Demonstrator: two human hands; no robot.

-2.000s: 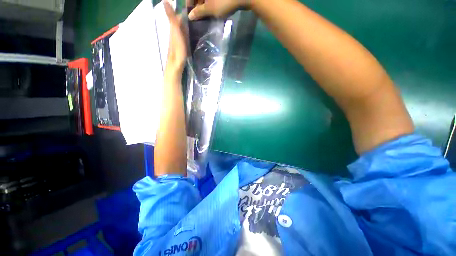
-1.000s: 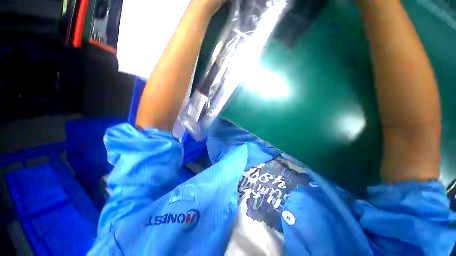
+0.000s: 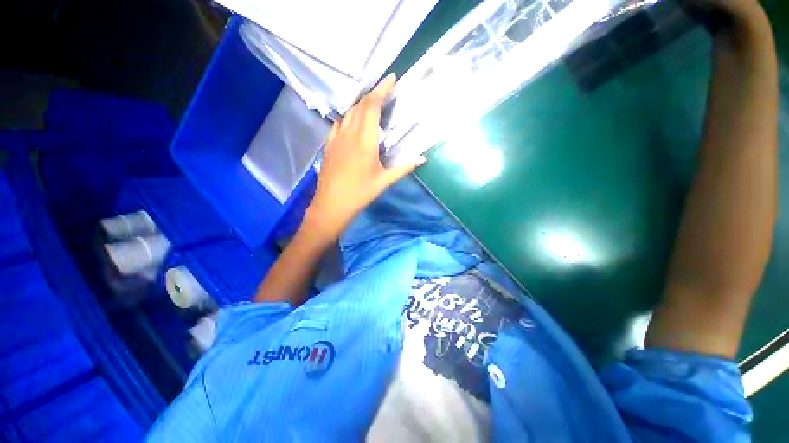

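Note:
The long, shiny clear plastic bag (image 3: 510,65) lies slantwise across the upper middle of the green mat, with strong glare on it. My left hand (image 3: 356,160) is at the bag's near end, thumb and forefinger spread on either side of it; a firm grip is not visible. My right hand (image 3: 731,13) is at the bag's far end by the top edge, and its fingers are cut off or hidden. Dark flat pieces (image 3: 619,52) lie just right of the bag. White sheets (image 3: 333,35) are stacked left of the bag.
A deep blue bin (image 3: 203,147) below the bench edge holds white sheets. Small white rolls (image 3: 138,253) sit lower left among blue bins. The green mat (image 3: 554,173) spans the middle and right. A pale strip (image 3: 768,365) crosses the right edge.
The view has swung down and left, showing the blue bin and rolls. My left hand has moved to the bag's near end. The red-orange trays have left the view.

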